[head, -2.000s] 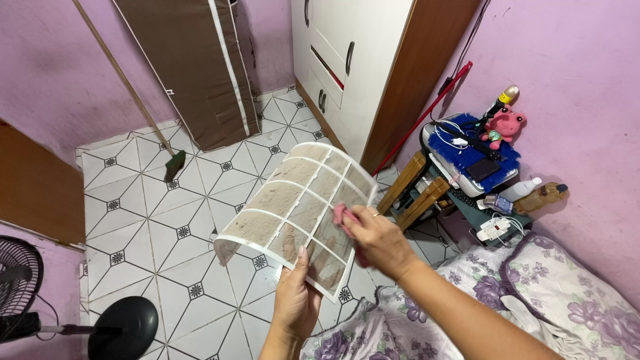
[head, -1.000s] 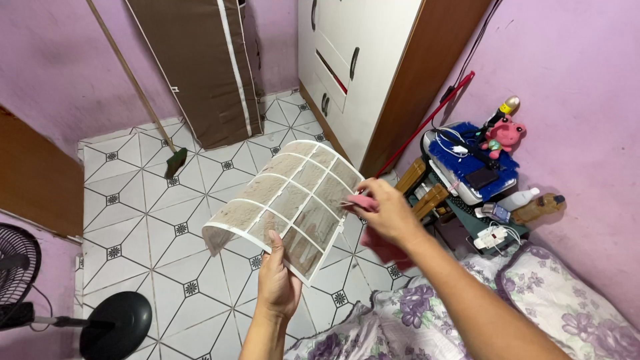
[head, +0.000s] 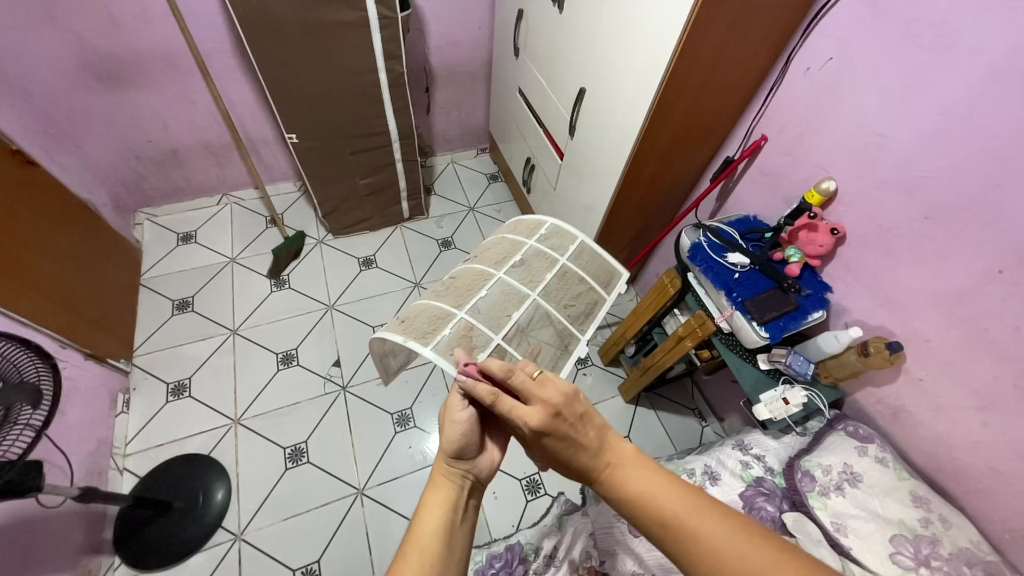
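Observation:
A curved mesh air filter (head: 512, 280) with a white plastic grid frame, coated with beige dust, is held out over the tiled floor. My left hand (head: 470, 428) grips its near edge, the fingers partly hidden behind the mesh. The dust looks thinner on the near right panels. Over the left hand lies my right hand (head: 552, 408), with a ring on one finger, pinching a pink cloth (head: 472, 371) at the filter's near edge. Most of the cloth is hidden by the hands.
A floral-covered bed (head: 720, 496) is at lower right, near a cluttered stand (head: 728, 352) with cables, bottles and a pink toy (head: 810, 238). A black fan base (head: 172, 512) stands lower left, a broom (head: 286, 252) leans at the wall, and a white wardrobe (head: 600, 48) stands behind.
My right hand with the pink cloth has moved from the filter's right side down to its near edge, beside my left hand. The cloth hung below the right hand a second ago.

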